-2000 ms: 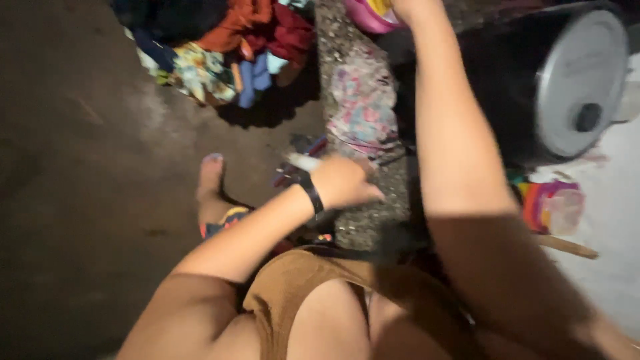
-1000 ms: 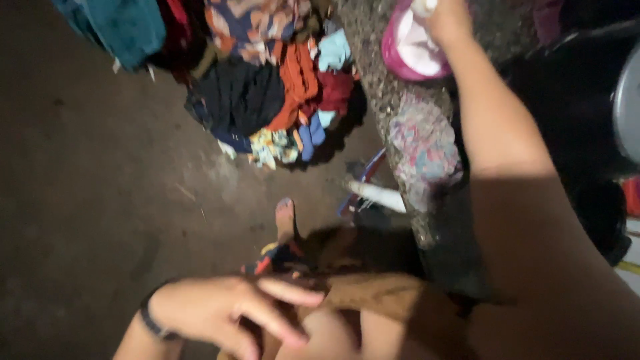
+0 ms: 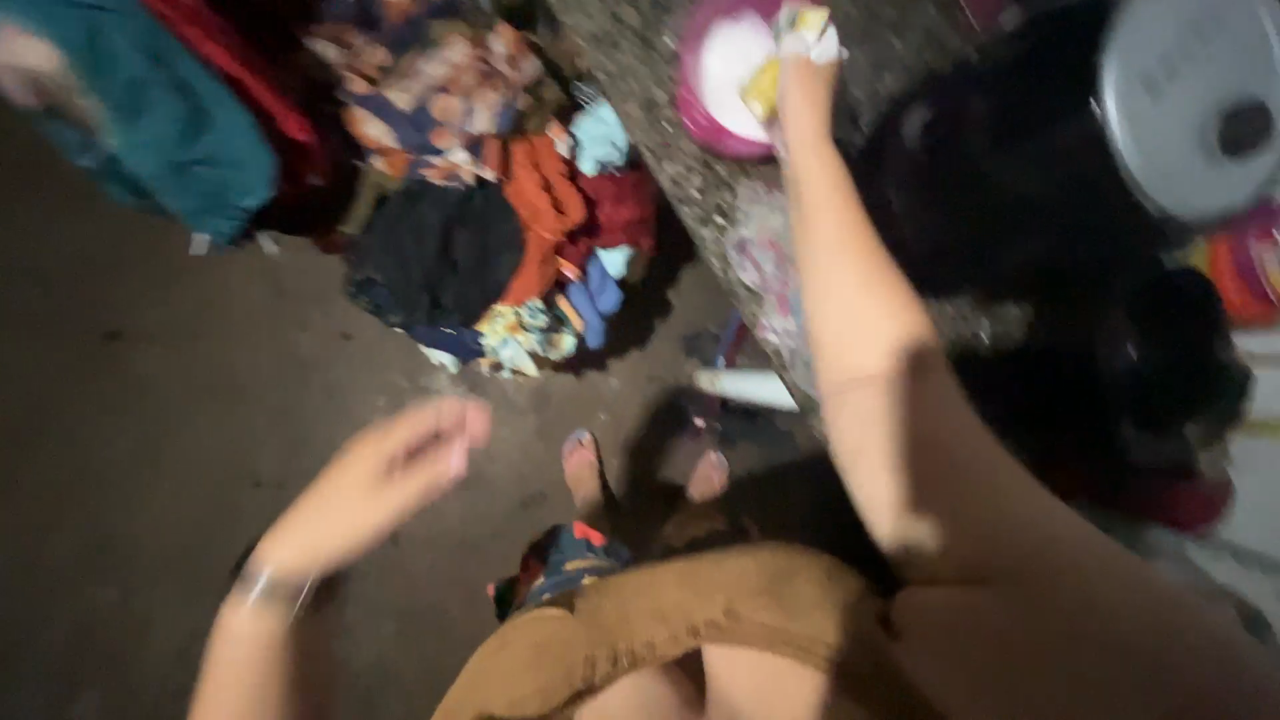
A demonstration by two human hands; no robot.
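My right hand (image 3: 805,75) is at the top, over the edge of a magenta bowl or tub (image 3: 692,85) that holds something white. It is closed on a small yellow and white packet or wrapper (image 3: 762,92); the blur hides its exact kind. My left hand (image 3: 375,480), with a band at the wrist, hangs in the air at the lower left, holding nothing, its fingers loosely bent. A crumpled pink and white patterned cloth (image 3: 765,265) lies on the rough stone ledge, partly hidden by my right forearm.
A big heap of clothes (image 3: 440,240) stands left of the ledge (image 3: 660,120), with teal fabric (image 3: 170,130) at the upper left. On the right are a large black object and a grey round lid (image 3: 1190,110). A white pipe-like thing (image 3: 745,388) is near my feet (image 3: 583,465).
My left hand has moved from in front of my body out to the left. My right hand stays by the magenta container. The view has shifted, showing more of the clothes.
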